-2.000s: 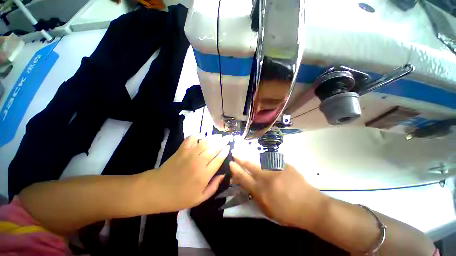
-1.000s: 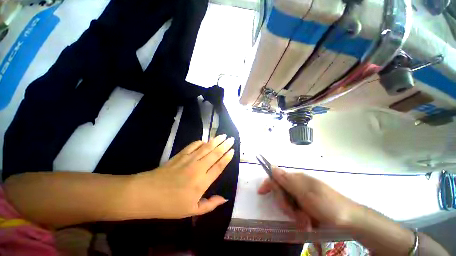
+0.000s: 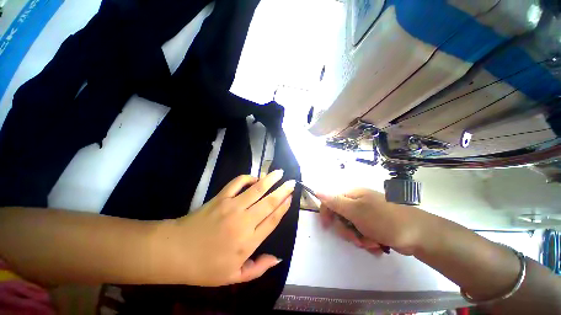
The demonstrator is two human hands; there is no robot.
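The black garment piece (image 3: pixel 154 147) lies in long dark strips on the left and centre of the table. Its right-hand strip runs beside the needle area. My left hand (image 3: pixel 237 231) lies flat on this strip, fingers spread, pressing it. My right hand (image 3: pixel 375 221) holds the thread snips (image 3: pixel 347 226), with their tips at the strip's right edge, next to my left fingertips. Whether the blades are open or closed is too small to tell. The presser foot area (image 3: pixel 350 144) is brightly lit, and the fabric lies to its left.
The white machine head (image 3: pixel 455 80) with a blue stripe fills the upper right. A ridged grey knob (image 3: pixel 403 191) hangs below it. A measuring scale (image 3: pixel 369 299) runs along the front table edge. A blue label (image 3: pixel 13 46) is at the upper left.
My right hand let go of the fabric near the foot, and the snips came into view, then moved left to the strip's edge. My left hand and the fabric moved away from the needle.
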